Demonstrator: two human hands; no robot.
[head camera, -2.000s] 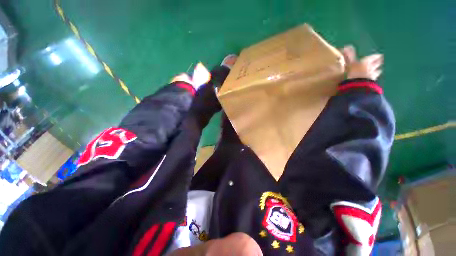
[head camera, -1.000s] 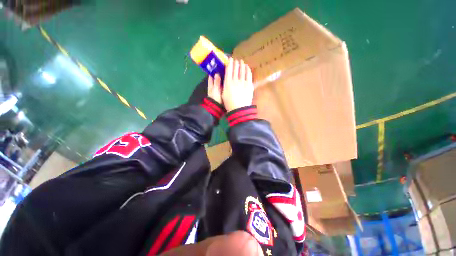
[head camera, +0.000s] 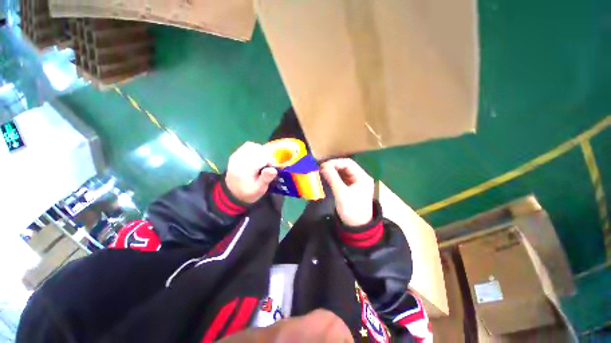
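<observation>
My left hand (head camera: 249, 173) is closed around the orange and blue-purple tape dispenser (head camera: 295, 175), held in front of my body. My right hand (head camera: 350, 190) is at the dispenser's right end, thumb and fingertips close together beside it; whether they pinch the tape end cannot be told. A brown carton (head camera: 422, 74) stands just beyond my hands, with a seam running down its face. Neither hand touches the carton.
Brown divider stacks (head camera: 110, 50) stand at the upper left, beside a flat brown cardboard panel (head camera: 167, 15). A carton with a white label (head camera: 502, 261) stands at the lower right. Yellow lines cross the green floor. A white surface (head camera: 57, 167) is at the left.
My hands, together at the carton's left edge a second ago, are now apart at the dispenser, nearer my body. The view has shifted, bringing the dividers and labelled carton further in.
</observation>
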